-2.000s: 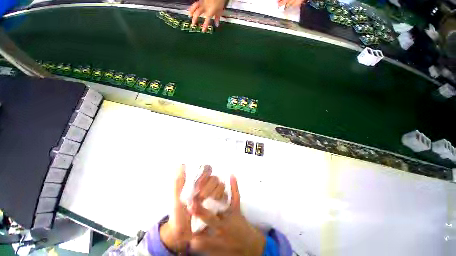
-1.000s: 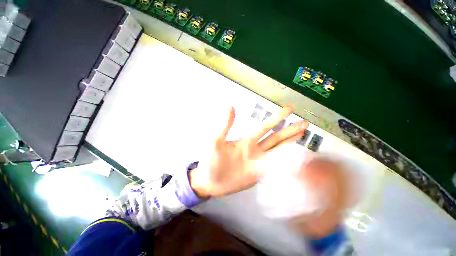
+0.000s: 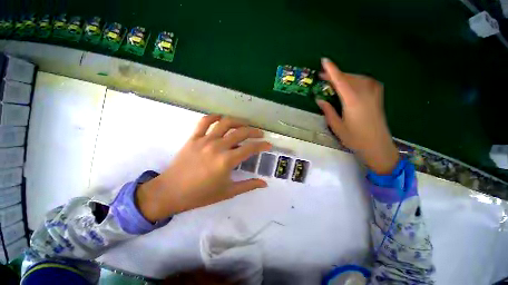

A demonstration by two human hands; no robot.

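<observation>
My left hand (image 3: 214, 161) lies over a row of small housings on the white bench, fingers spread around its left part. Two empty grey housings (image 3: 267, 164) show beside the fingers; some may be hidden under the hand. Two filled housings (image 3: 282, 167) with dark and yellow parts stand at the row's right end. My right hand (image 3: 356, 106) reaches over the belt, with thumb and forefinger around a green circuit board (image 3: 325, 89). Whether the fingers press on it is unclear. Two more boards (image 3: 295, 79) lie just left of it.
A row of green boards (image 3: 136, 40) lies along the near edge of the green belt (image 3: 234, 33). White housings (image 3: 483, 24) stand on the belt at far right. Grey-white blocks (image 3: 14, 136) line the left edge. A crumpled white cloth (image 3: 231, 253) lies near my body.
My hands have parted. The white cloth has left them and lies on the bench. My left hand has moved onto the housings, my right hand out to the boards on the belt. The view has turned.
</observation>
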